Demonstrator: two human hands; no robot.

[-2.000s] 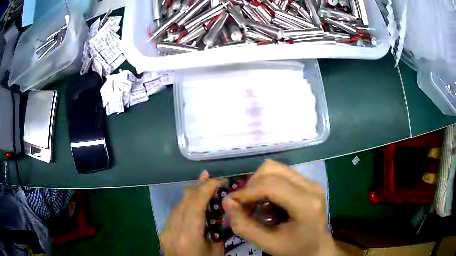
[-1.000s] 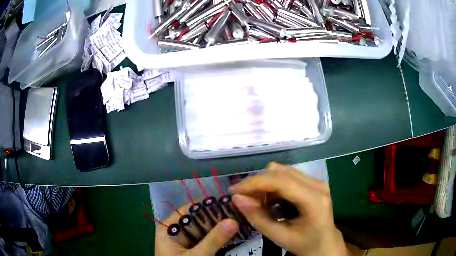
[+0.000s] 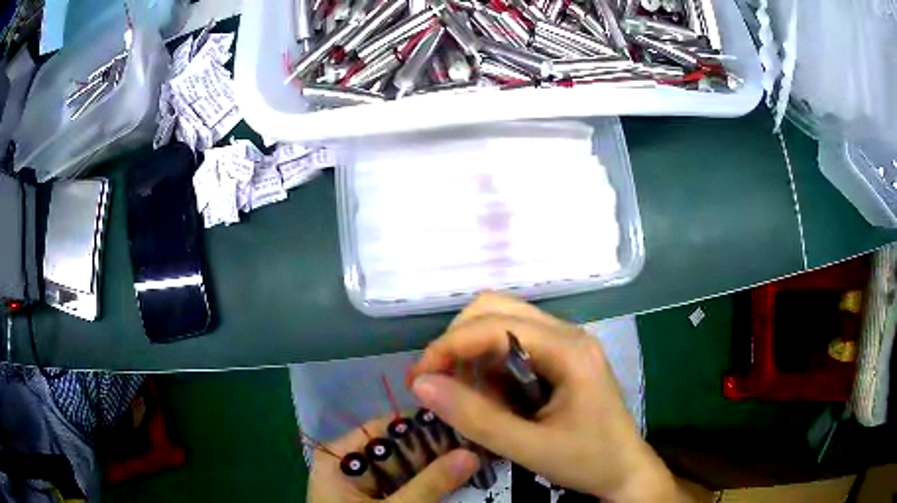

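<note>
My left hand [image 3: 428,478] holds several metal tubes [image 3: 400,429] side by side at the bottom centre, their round black ends with pale centres facing up. Thin red lead wires [image 3: 390,393] stick out from the ends. My right hand [image 3: 531,393] is over the right end of the row, thumb and forefinger pinched near one tube end. It also holds a dark slim tool [image 3: 521,365], perhaps tweezers, whose tip points up. What the right fingertips pinch is partly hidden and blurred.
A white bulk bin [image 3: 492,118] heaped with tubes stands behind the packing box [image 3: 344,246], covered by a white foam sheet. Left are paper slips [image 3: 226,182], a phone [image 3: 167,246], a silver flat device [image 3: 74,246] and a parts box [image 3: 49,147]. A red stool [image 3: 797,334] stands right.
The bunched tube ends have been fanned into a row with red wires spread out. My right hand has shifted slightly left, and the dark tool now points up.
</note>
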